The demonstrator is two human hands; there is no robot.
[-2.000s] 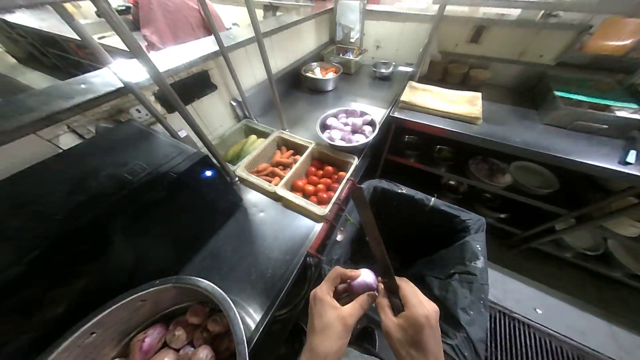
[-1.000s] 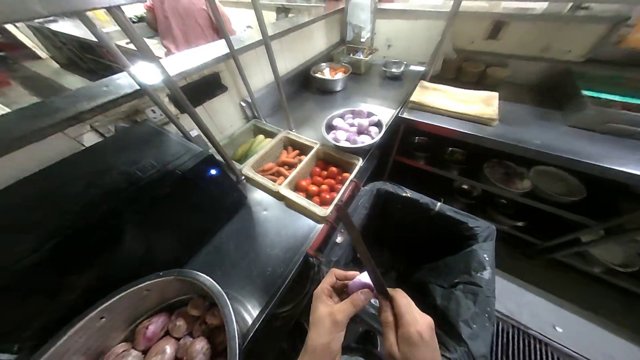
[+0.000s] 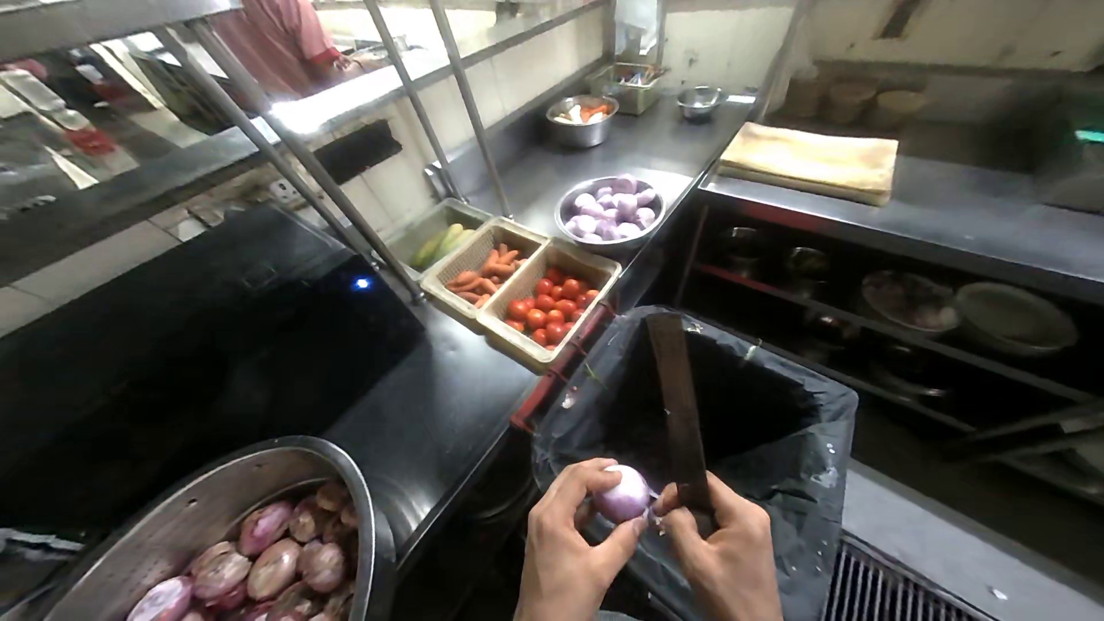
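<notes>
My left hand (image 3: 573,530) holds a pale purple onion (image 3: 623,494) between thumb and fingers. In my right hand (image 3: 720,539) is a long, dark-bladed knife (image 3: 677,397), its blade pointing away from me; the right thumb and a finger touch the onion's side. Both hands are over the near part of a bin lined with a black bag (image 3: 802,500). A metal pot (image 3: 345,470) at lower left holds unpeeled onions (image 3: 274,569). Peeled onions (image 3: 604,211) fill a steel bowl (image 3: 565,207) on the counter.
Plastic baskets of tomatoes (image 3: 552,306), carrots (image 3: 485,276) and long green vegetables (image 3: 444,245) stand along the counter edge. Behind are a bowl of cut vegetables (image 3: 584,112) and a folded yellow cloth (image 3: 806,159). Slanted metal poles rise at left. A person (image 3: 276,43) stands beyond the ledge.
The knife blade, which lay against the onion one second ago, now stands away from it to the right. More of the onion's rounded side shows.
</notes>
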